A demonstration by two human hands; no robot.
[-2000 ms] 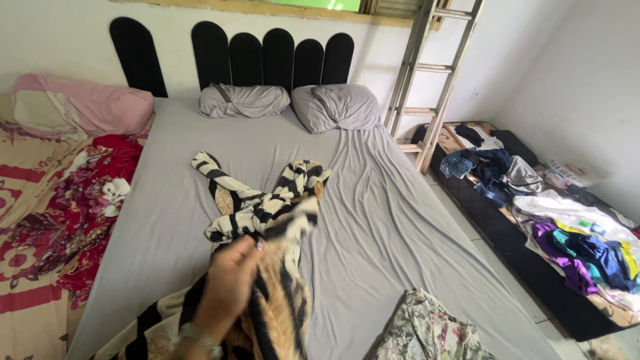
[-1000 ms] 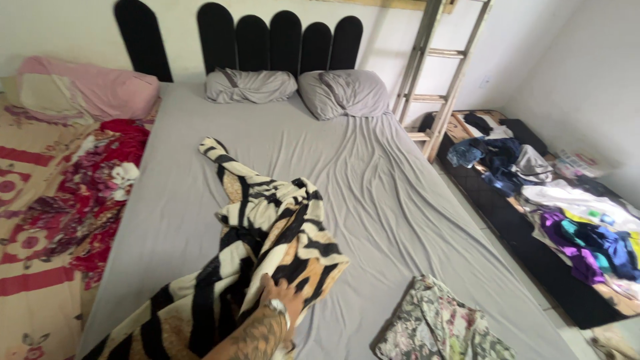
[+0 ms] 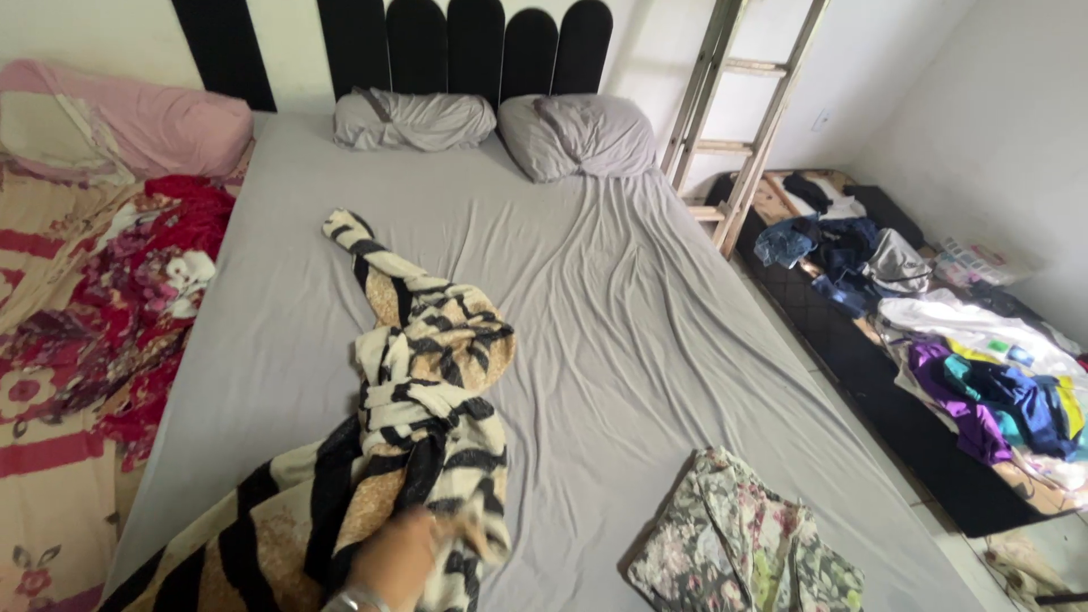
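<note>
A black, cream and tan animal-striped fleece garment lies bunched on the grey fitted sheet. One long, narrow sleeve-like part points toward the pillows, and its wider part spreads to the lower left. My left hand, blurred and with a metal band at the wrist, is at the bottom of the view, its fingers closed on the striped fabric. A floral cloth rests folded at the lower right of the bed, apart from the garment. My right hand is out of view.
Two grey pillows lie by the black headboard panels. A wooden ladder leans beside the bed. Left is a second bed with a red floral blanket; right, a low black base holds loose clothes.
The garment's upper part, spread wider before, is now narrower and gathered together. My left hand has shifted its hold along the fabric. The floral cloth lies as before.
</note>
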